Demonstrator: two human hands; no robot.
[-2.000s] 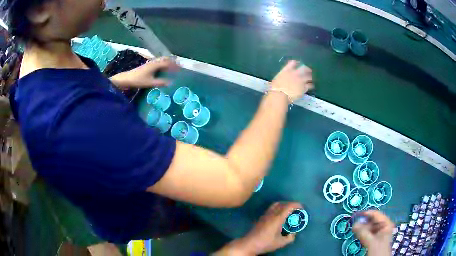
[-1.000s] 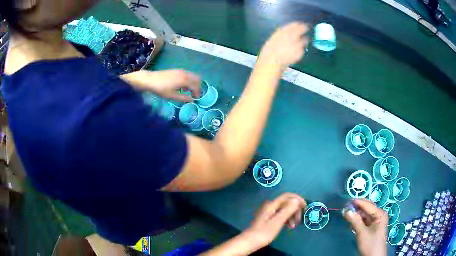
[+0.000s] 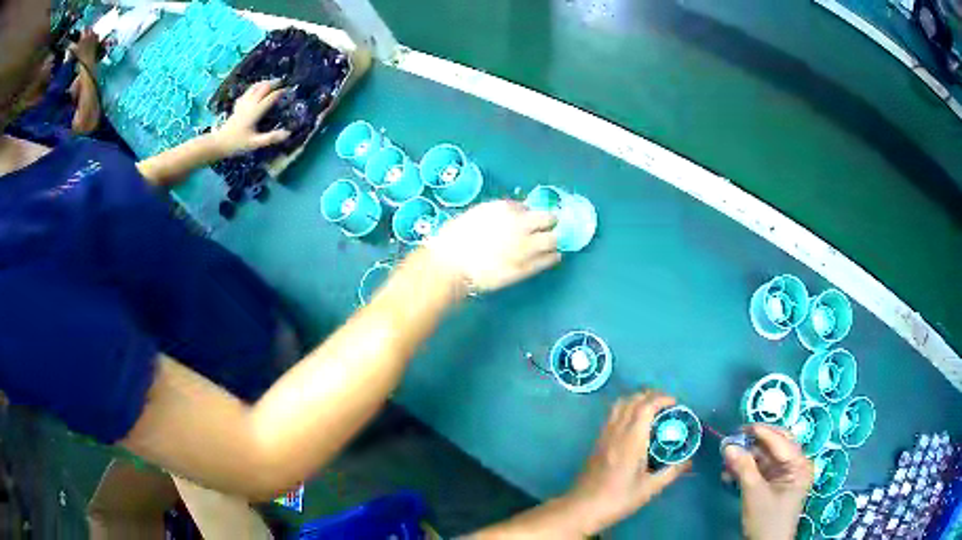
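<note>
My left hand (image 3: 624, 464) is around a turquoise motor housing (image 3: 675, 435) on the green bench, its spokes and round hub facing up. My right hand (image 3: 770, 477) holds a small silver motor (image 3: 736, 443) in its fingertips, just right of the housing. A thin dark red lead wire (image 3: 713, 430) runs between the motor and the housing. Whether the wire goes through the housing cannot be told. A housing with a bright centre (image 3: 580, 361) and a wire tail stands to the upper left.
More housings (image 3: 829, 374) stand at right beside massed silver motors (image 3: 899, 496). A neighbour's arm (image 3: 348, 369) reaches across the left to a housing (image 3: 575, 222); their other hand is in a box of black parts (image 3: 290, 79). A whitish rail (image 3: 675, 174) edges the bench.
My left hand has closed around the housing after being beside it. The neighbour's near hand came back from the belt to a housing on the bench; the other moved to the black parts.
</note>
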